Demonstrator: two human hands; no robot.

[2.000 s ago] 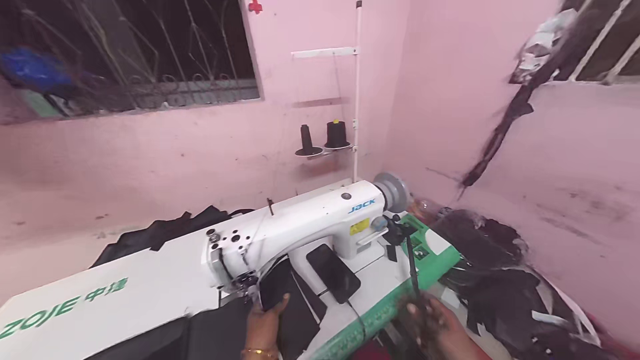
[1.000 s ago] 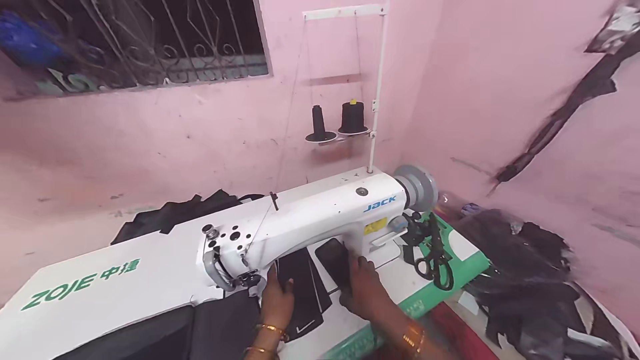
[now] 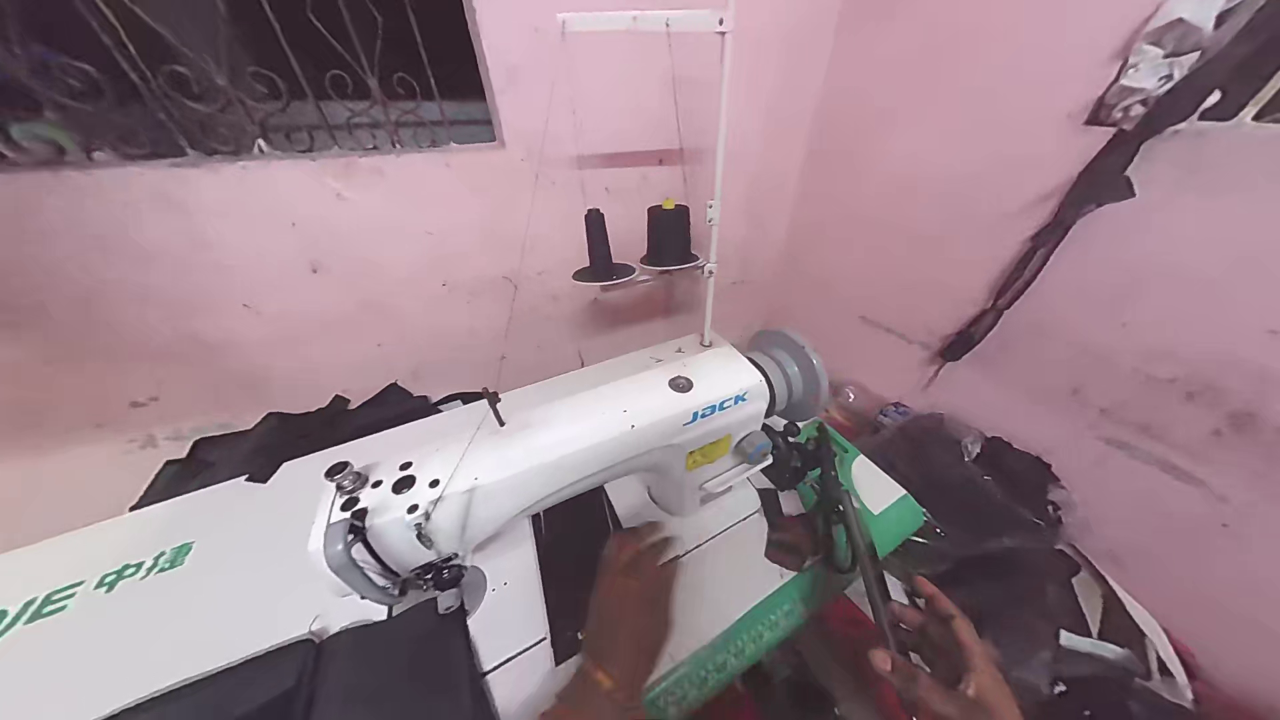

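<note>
My left hand [image 3: 628, 605], blurred, is over the bed of a white Jack sewing machine [image 3: 590, 440], against a flat black piece [image 3: 572, 560] lying under the machine arm. Whether its fingers grip anything is unclear. At the lower right, my right hand [image 3: 945, 655] has its fingers spread about the lower end of a long dark object [image 3: 868, 565], which slants down from the machine's right end. Blur hides whether the hand grips it. Black scissors handles [image 3: 832, 515] seem to lie beside its upper part. Folded black material [image 3: 395, 665] lies at the needle end.
Two black thread spools [image 3: 668, 235] stand on a white thread stand [image 3: 716, 180] behind the machine. Black fabric [image 3: 290, 430] lies behind the white tabletop [image 3: 120, 530]. Dark material and plastic [image 3: 980, 500] are heaped at the right, by the pink wall [image 3: 1100, 400].
My right hand has moved right, from a black rectangular piece under the machine arm to the long dark object. My left hand has moved right, away from the needle end.
</note>
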